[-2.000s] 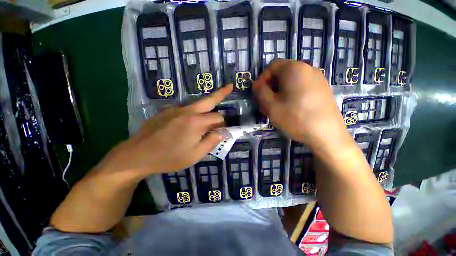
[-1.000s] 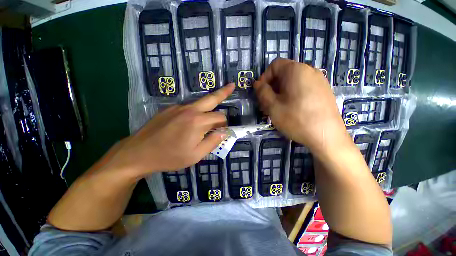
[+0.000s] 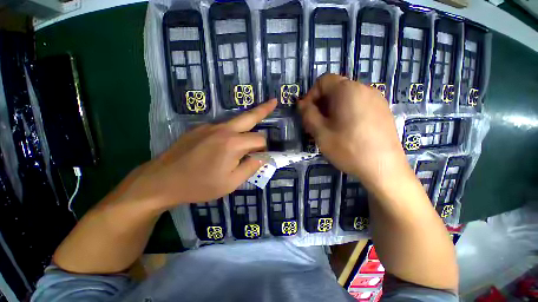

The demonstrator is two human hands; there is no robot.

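Note:
Black plastic front housings with pale openings and yellow four-loop marks lie in a translucent blister tray (image 3: pixel 156 133). My left hand (image 3: pixel 215 156) holds a white sticker sheet with dark dots (image 3: pixel 261 176) between thumb and fingers. Its index fingertip touches or hovers beside the yellow mark of the third housing from the left in the upper row (image 3: pixel 282 56). My right hand (image 3: pixel 348 121) has its fingers pinched together just right of that mark. A thin dark item may be at its fingertips, but it is too small and blurred to tell.
A black smartphone-like slab (image 3: pixel 69 112) with a white cable (image 3: pixel 75 191) lies at the left. Glossy black stacked trays (image 3: pixel 26 171) stand at the far left. Red and white parts (image 3: pixel 368 274) show below the bench edge. A whitish plastic sheet (image 3: pixel 498 250) is at the lower right.
Both hands stay almost in place. The right hand's fingers have shifted very slightly near the third housing's yellow mark.

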